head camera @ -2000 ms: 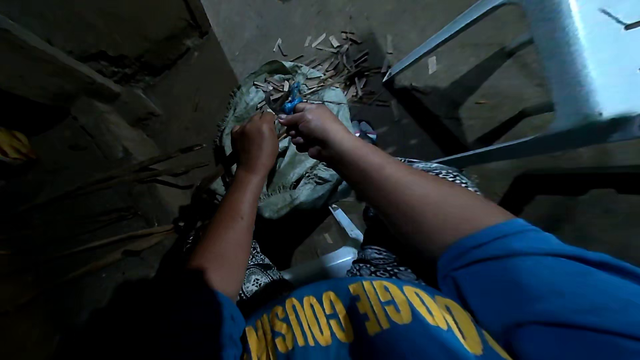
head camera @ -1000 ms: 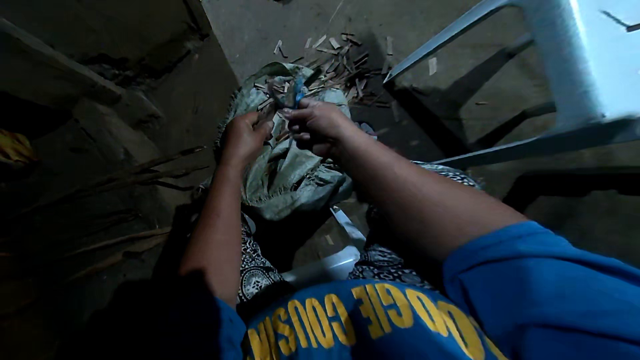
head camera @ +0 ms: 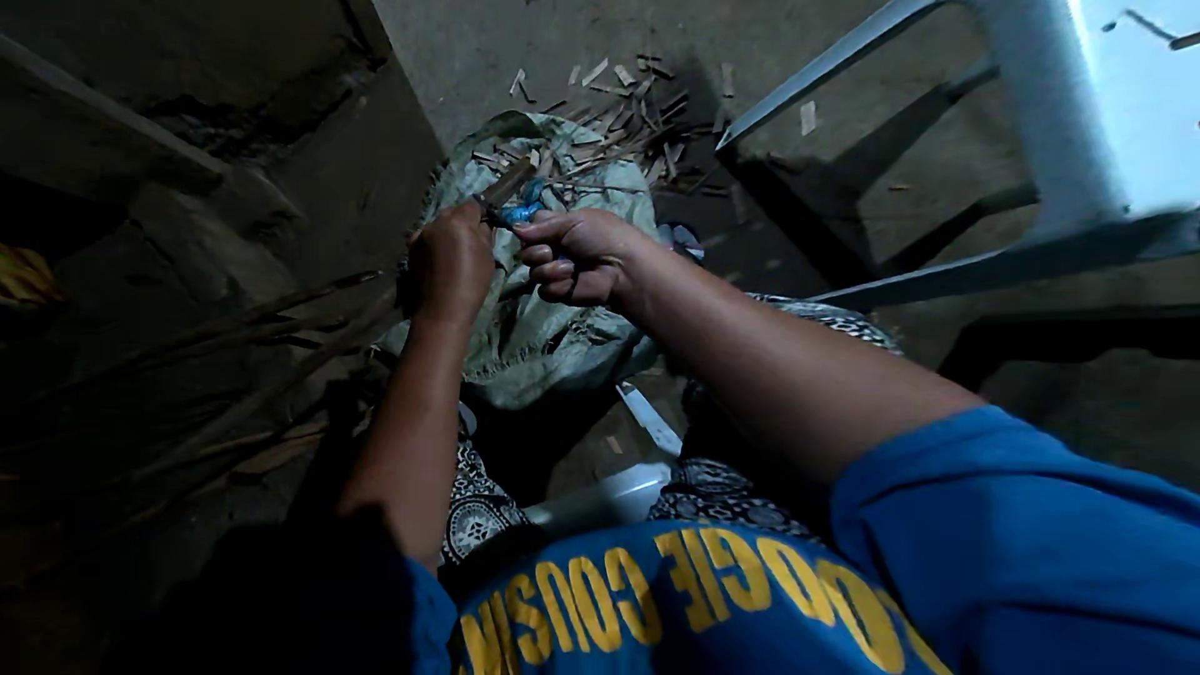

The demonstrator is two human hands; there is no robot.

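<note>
Both my hands are close together above a pale green woven sack (head camera: pixel 562 337) between my knees. My left hand (head camera: pixel 455 253) is a fist around something dark, with a thin dark end and a flat wooden piece (head camera: pixel 509 184) showing beyond its knuckles. Fingers curled, my right hand (head camera: pixel 581 258) grips a blue plastic-like strip (head camera: pixel 520 215) beside the left fist. What these items are exactly is hard to tell in the dim light. Many short wood pieces (head camera: pixel 609 141) lie on the sack's far part and on the floor past it.
A light blue plastic chair or stool (head camera: pixel 1059 112) stands at the right, one leg reaching toward the wood pieces. Long thin sticks (head camera: pixel 272 328) lie at the left beside a rough concrete block or step (head camera: pixel 103 112). Part of a white plastic seat (head camera: pixel 609 497) shows between my legs.
My left hand has turned from a lower, looser pose a second ago into a fist close to the right one. The wooden piece beyond it now shows plainly.
</note>
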